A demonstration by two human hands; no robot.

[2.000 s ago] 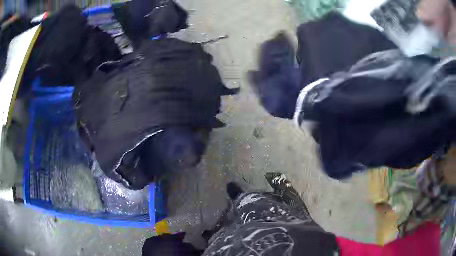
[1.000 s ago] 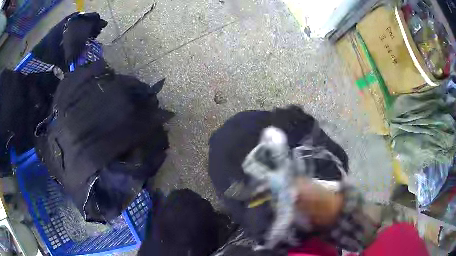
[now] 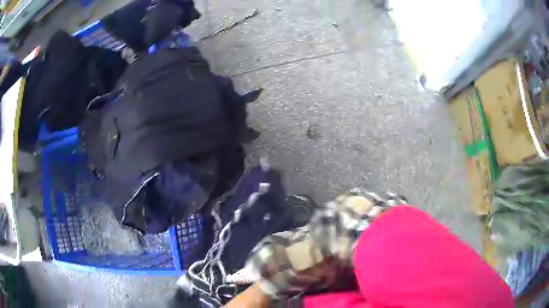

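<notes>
A dark navy cloth bundle (image 3: 256, 207) lies low in the middle, partly behind my right arm. Twisted grey-and-white cords (image 3: 221, 252) run over its left side and gather at the bottom edge. My right hand (image 3: 248, 297) shows only as a strip of skin below a checked sleeve (image 3: 301, 255), beside the cords. It is cut off by the bottom edge, so its fingers and grip cannot be made out. My left hand is not in view.
A thick dark garment pile (image 3: 171, 120) lies over a blue perforated crate (image 3: 114, 263) at left, with more dark cloth behind. Red cloth (image 3: 427, 258) covers the lower right. Cardboard boxes (image 3: 508, 117) and green-grey cloth (image 3: 522, 204) stand at right; a bright white surface (image 3: 442, 36) is at top right.
The view has swung; the crate and pile sit further right than a second ago. My right hand has moved left and down with the cords near it. The checked sleeve now crosses the dark bundle.
</notes>
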